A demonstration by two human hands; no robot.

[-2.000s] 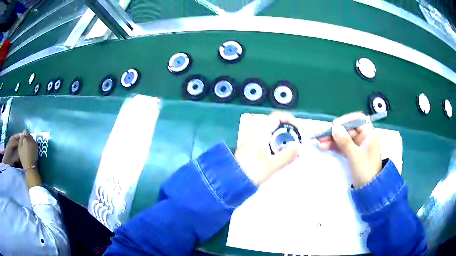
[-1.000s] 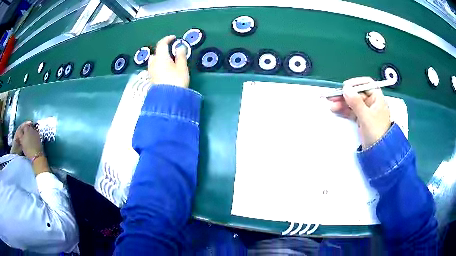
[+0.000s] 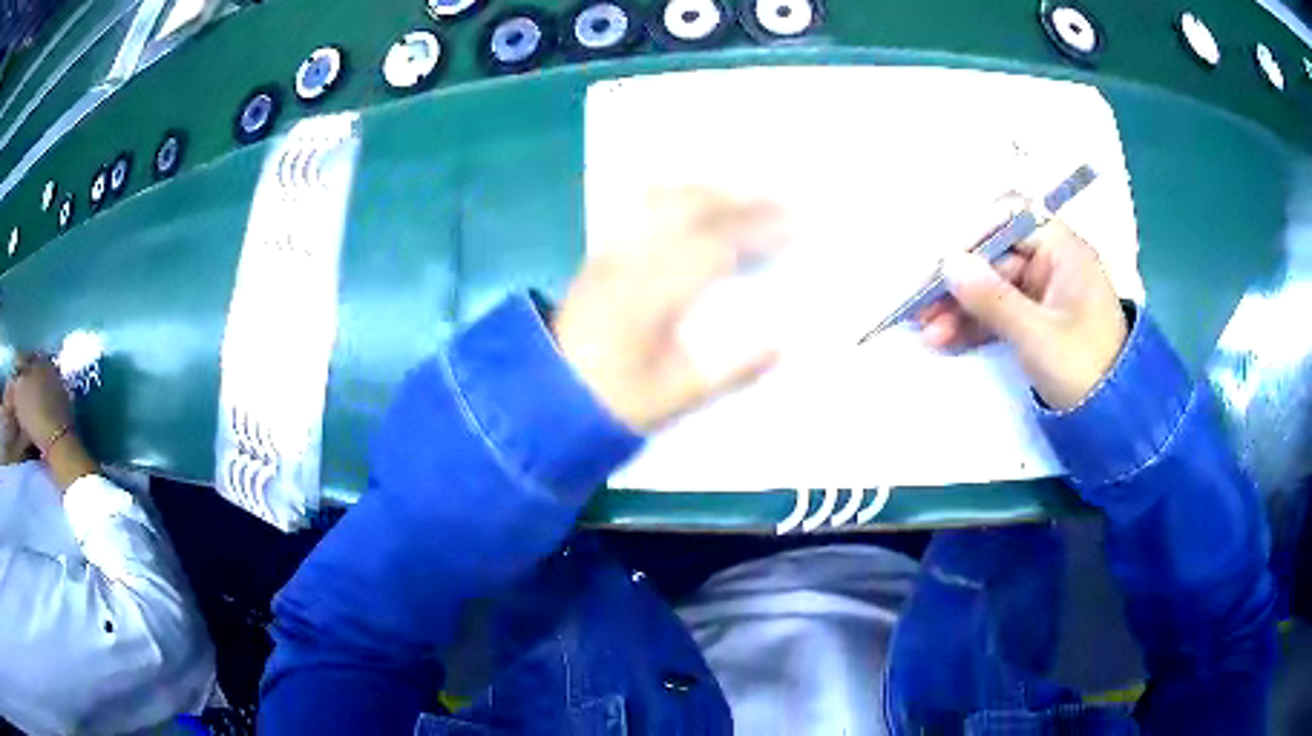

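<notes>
My right hand (image 3: 1029, 295) holds slim silver tweezers (image 3: 978, 256) over the right part of the white work sheet (image 3: 863, 158), their tip pointing down-left. My left hand (image 3: 669, 295) is blurred over the sheet's left part, thumb and fingers spread, with nothing seen in it. Several white curved adhesive pieces (image 3: 832, 506) stick out at the sheet's front edge, over the green bench edge. Several round black-rimmed speaker units (image 3: 600, 25) lie in a row on the belt beyond the sheet.
A whitish strip of arcs (image 3: 288, 273) lies left of the sheet. The green conveyor belt (image 3: 921, 26) crosses the far side with more discs at both ends. A person in white (image 3: 101, 597) works at the far left.
My left hand has left the disc on the belt and come back over the sheet, now empty. The tweezers now point down-left. The view has tilted lower.
</notes>
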